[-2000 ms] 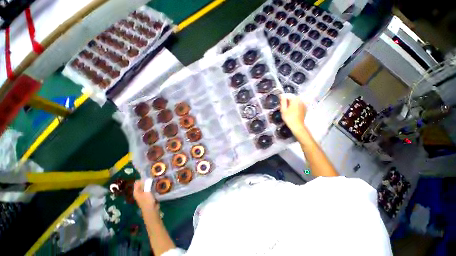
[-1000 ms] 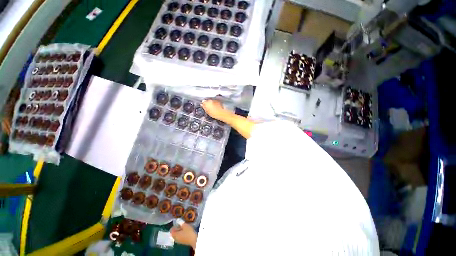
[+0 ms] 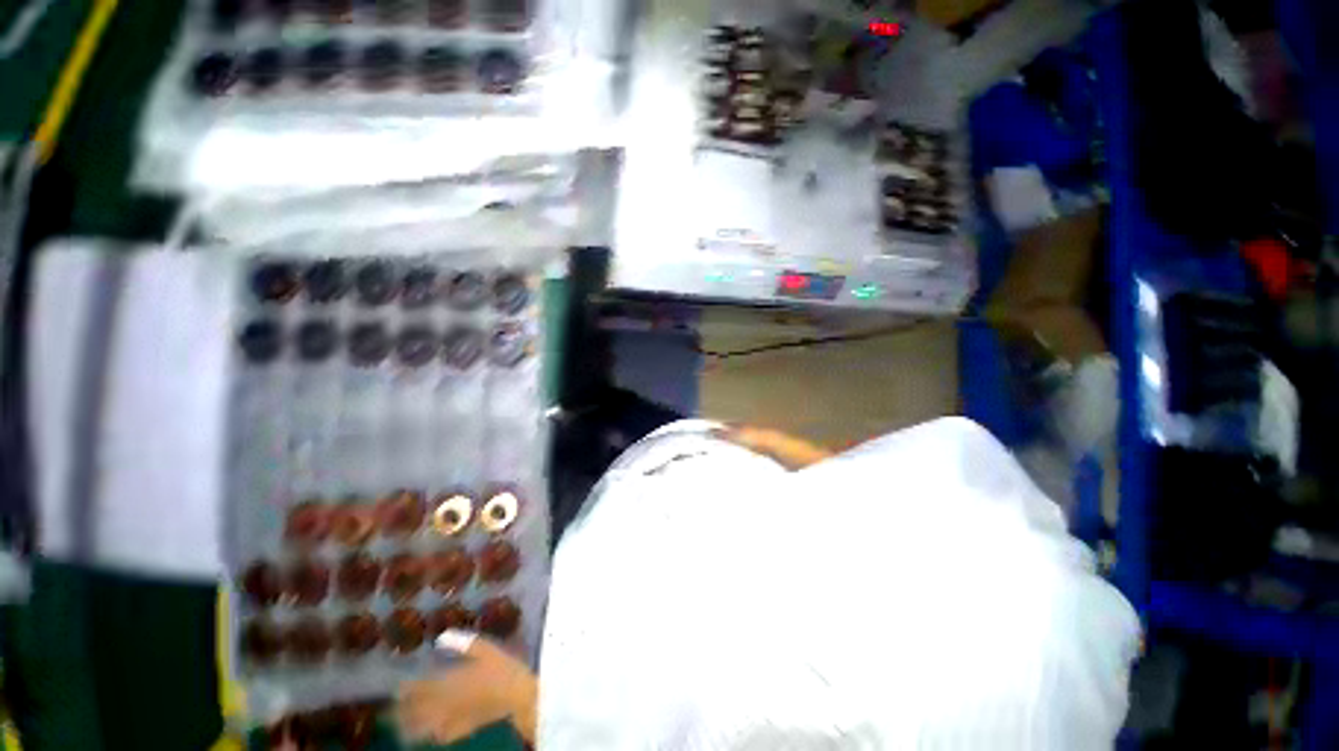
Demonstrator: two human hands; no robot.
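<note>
The translucent blister tray (image 3: 389, 426) lies before me at the left. Dark parts (image 3: 370, 343) fill two rows at its far end. Copper ring parts (image 3: 357, 575) fill three rows at its near end, two with pale faces, and the pockets between are empty. My left hand (image 3: 467, 694) is at the tray's near edge, a white finger cot over the last copper row. It is blurred, and its grip on the edge is unclear. Of my right arm only a strip of forearm shows beside my white sleeve. My right hand is hidden.
Another tray (image 3: 367, 110) of dark parts lies beyond. A white sheet (image 3: 125, 404) is left of the tray. The machine bed (image 3: 683, 220) with two fixtures (image 3: 745, 88) stands at the upper right. Blue shelving (image 3: 1131, 367) is at the right.
The view has swung right. The blister tray, held tilted two seconds ago, now lies flatter and squarer. My right hand has left its far end and gone out of sight. My left hand stays at the near edge.
</note>
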